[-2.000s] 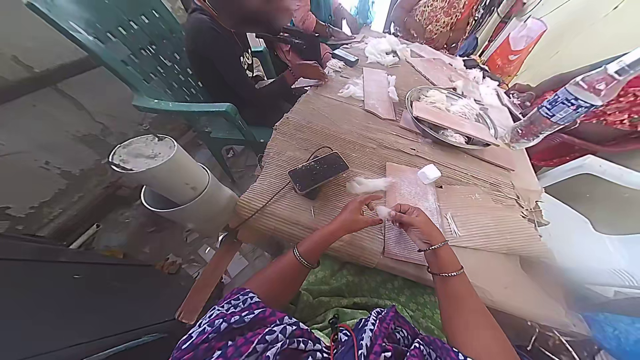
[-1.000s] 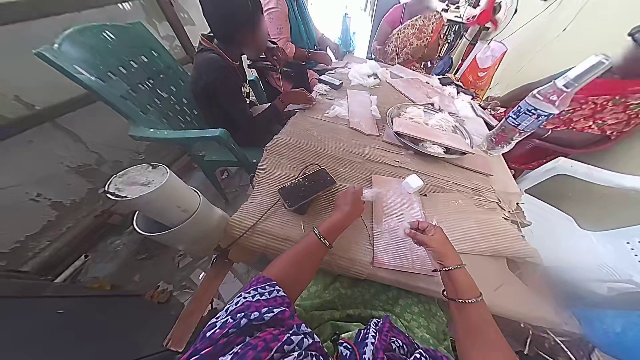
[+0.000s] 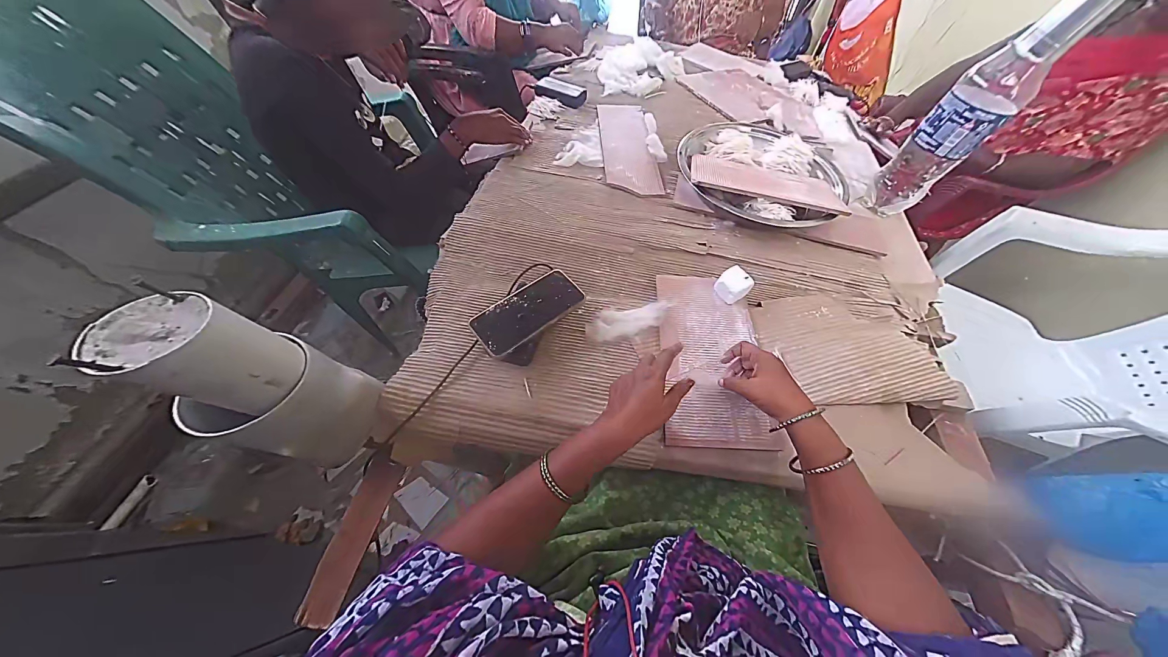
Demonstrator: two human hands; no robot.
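Note:
A ribbed pinkish board (image 3: pixel 716 415) lies on the corrugated cardboard cover in front of me. My left hand (image 3: pixel 644 394) is over the board's left edge, fingers apart, holding nothing that I can see. Over the right part of the board is my right hand (image 3: pixel 765 376), thumb and fingertips pinched together; whether something thin is between them cannot be told. A tuft of white cotton fibre (image 3: pixel 628 322) rests at the board's upper left. On its top right corner stands a small white box-like object (image 3: pixel 734 285).
A smartphone (image 3: pixel 527 313) with a cable lies at left on the corrugated cardboard (image 3: pixel 584 237). Farther back are a steel tray (image 3: pixel 686 164) of white fibre bundles, a second board (image 3: pixel 630 151) and a plastic bottle (image 3: pixel 967 119). People sit around the table; a co-worker's hand (image 3: pixel 491 129) is at the far left edge.
One second ago my left hand was closed at white fibre beside the board's upper left; now its fingers are apart and it is nearer my right hand. The fibre tuft lies free.

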